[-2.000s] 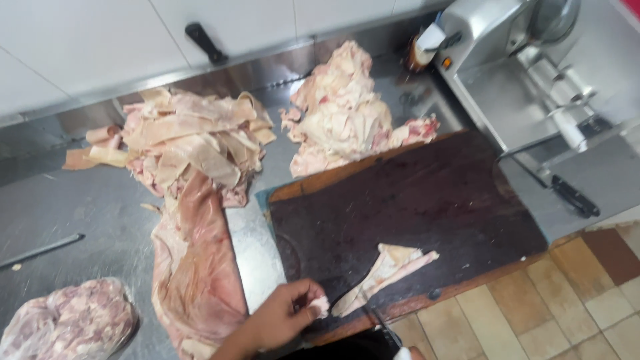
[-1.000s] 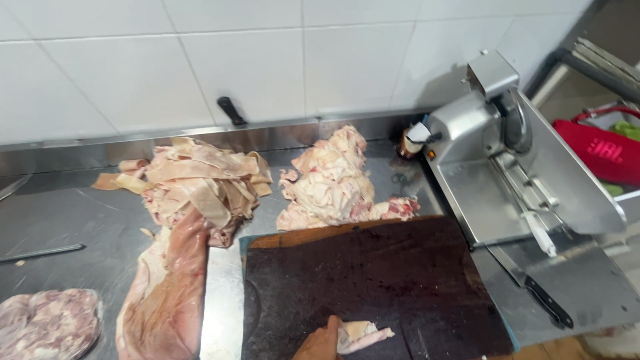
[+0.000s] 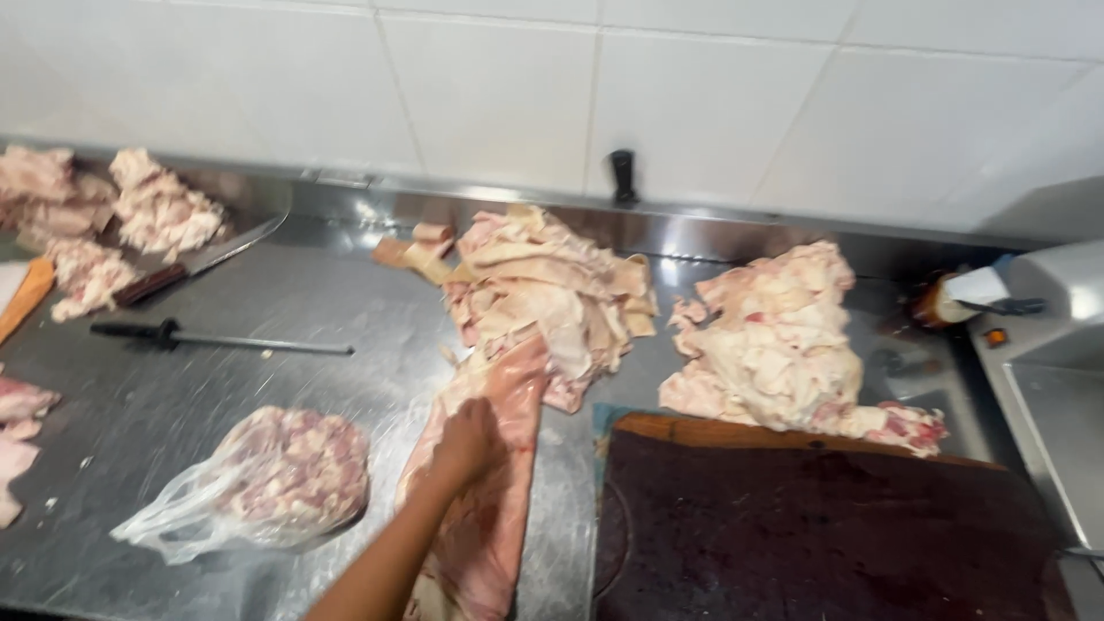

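Note:
My left hand (image 3: 470, 444), blurred, has its fingers curled on a long sheet of raw pale pink skin (image 3: 509, 509) that lies on the steel counter. The sheet's upper end meets a heap of cut skin strips (image 3: 552, 293). To the right is a pile of whitish fat trimmings (image 3: 776, 345), touching the back edge of the dark cutting board (image 3: 811, 526). Left of my hand rests a clear plastic bag of diced meat (image 3: 297, 470). My right hand is out of view.
A honing steel (image 3: 259, 343) and a knife (image 3: 207, 263) lie on the left of the steel counter (image 3: 345, 285), near more fat heaps (image 3: 168, 207). A black handle (image 3: 623, 177) stands by the tiled wall. A jar (image 3: 936, 302) and a metal slicer (image 3: 1061, 345) are at right.
My left hand has moved left from the cutting board to the long skin sheet. The view has swung left. The small cut piece seen earlier on the board is no longer in view.

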